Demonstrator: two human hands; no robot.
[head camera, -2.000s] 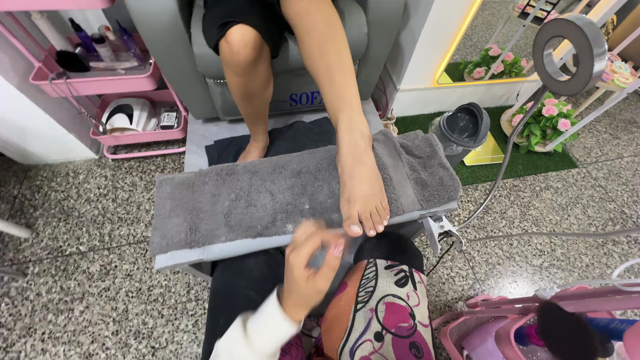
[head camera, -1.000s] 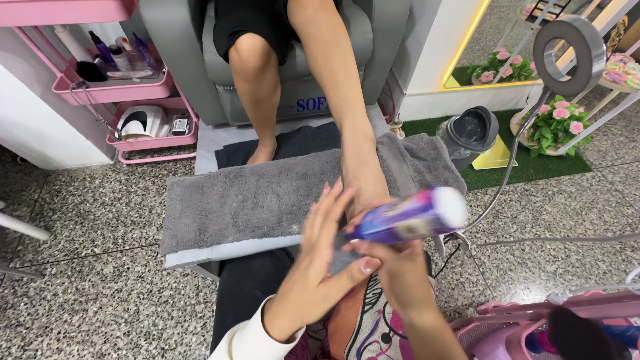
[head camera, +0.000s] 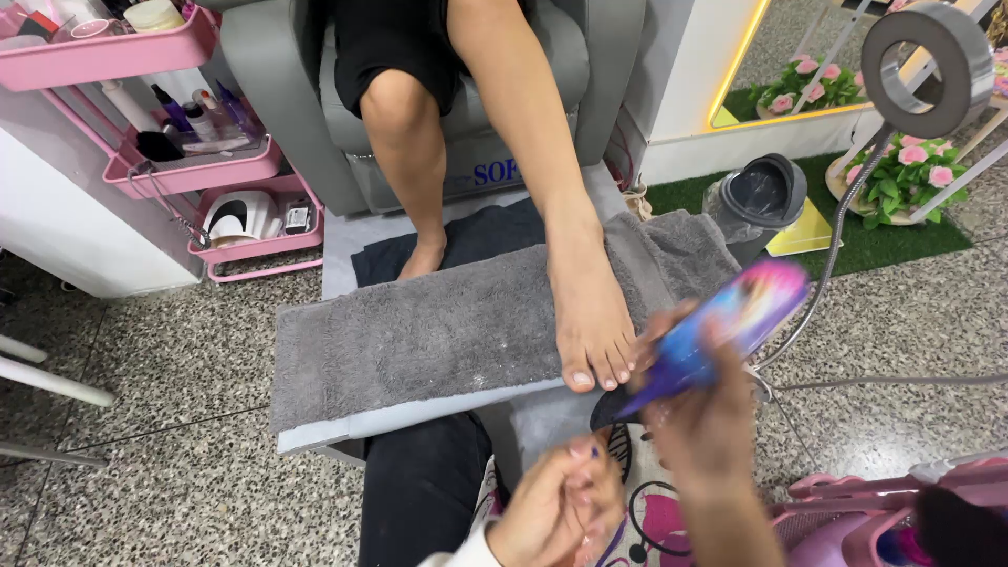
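My right hand (head camera: 701, 394), blurred by motion, grips a blue and purple squeeze bottle (head camera: 728, 319) whose narrow tip points down and left. It is just right of the toes of a person's bare foot (head camera: 587, 315), which rests on a grey towel (head camera: 425, 339) over a padded rest. Below the foot, my left hand (head camera: 563, 496) is palm up with its fingers curled; a small dark blue spot shows near a fingertip, and whether the palm holds anything cannot be told. White specks lie on the towel.
A pink trolley (head camera: 268, 169) with bottles stands at the left, and another pink trolley (head camera: 850, 504) at the lower right. A ring lamp (head camera: 925, 71) on a bendable arm rises beside a lidded bin (head camera: 760, 193). The seated person's other foot (head camera: 425, 258) rests on a dark cloth.
The right hand with the bottle has moved right, away from the left hand. The left hand has dropped from beside the foot and curled its fingers. Two seconds ago no bottle was in view in a hand.
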